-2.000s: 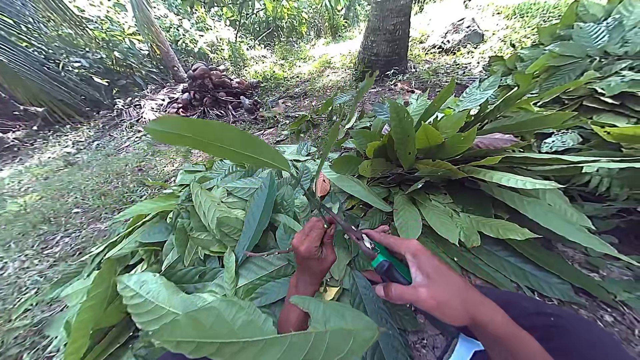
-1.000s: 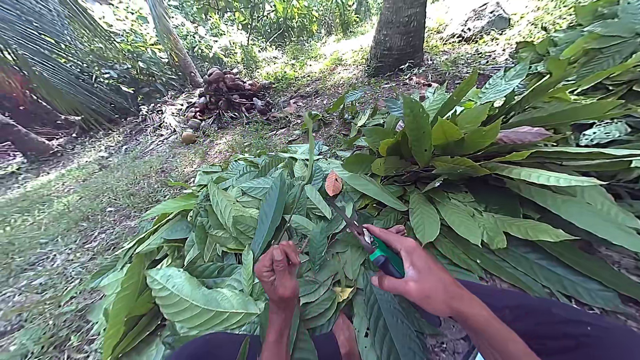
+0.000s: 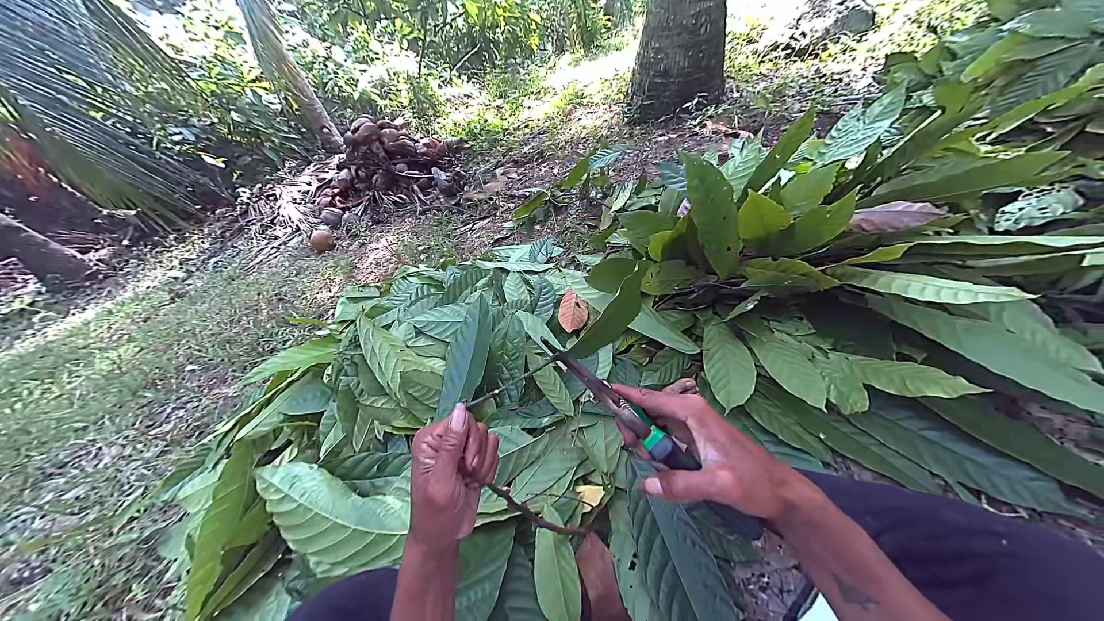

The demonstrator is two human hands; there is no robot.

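Observation:
My left hand [image 3: 453, 470], at the lower middle, pinches a thin green-brown stem [image 3: 509, 386] between thumb and fingers. The stem runs up and right to the tip of the pruning shears [image 3: 617, 401], which have green-and-black handles. My right hand [image 3: 716, 457] is closed around those handles. A green leaf [image 3: 614, 315] rises from the stem beside the blades; whether the blades touch the stem is not clear. Beneath both hands lies a heap of cut green leaves [image 3: 379, 362], with a small orange-brown leaf [image 3: 573, 310] on it.
A pile of leafy cuttings [image 3: 862, 276] lies to the right. A brown twig [image 3: 535, 517] lies near my left hand. Behind stand a tree trunk [image 3: 680, 56] and a heap of brown husks [image 3: 388, 164]. Grass [image 3: 155, 371] slopes along the left.
The large leaf upright by the shears two seconds ago is gone from there. One second ago the blades pointed at the heap; now they are at the stem my left hand holds.

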